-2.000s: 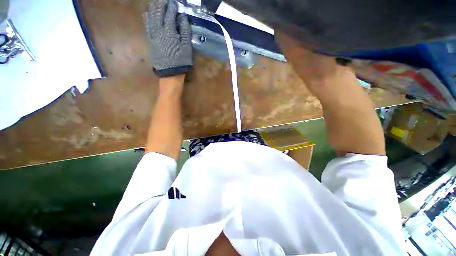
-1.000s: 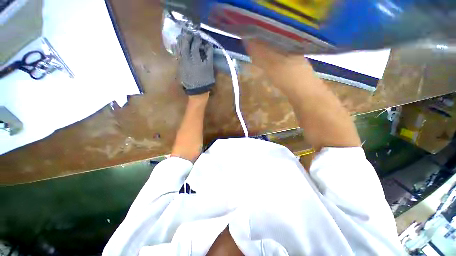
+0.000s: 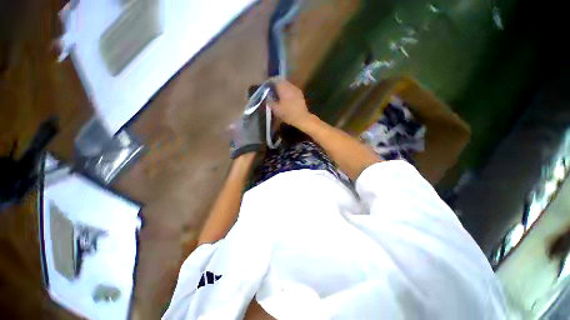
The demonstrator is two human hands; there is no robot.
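Note:
My left hand, in a grey glove with a dark cuff, is just in front of my body. My bare right hand is beside it, touching or almost touching it. Both hands are closed on thin white and dark trimmings, which are looped and bunched between them. A longer dark and pale strip runs up from the hands; blur hides whether it is joined to the trimmings. The fingertips are partly hidden.
A white-topped lay bears a beige slab. A smaller stack bears another slab, a dark object and a small block. Left are a shiny object and dark blurred shape. Right is a scrap-filled cardboard box.
The view has turned toward the table edge and floor. The blue machine has left the foreground. My right hand has come beside my left, and the white strip is now bunched in them.

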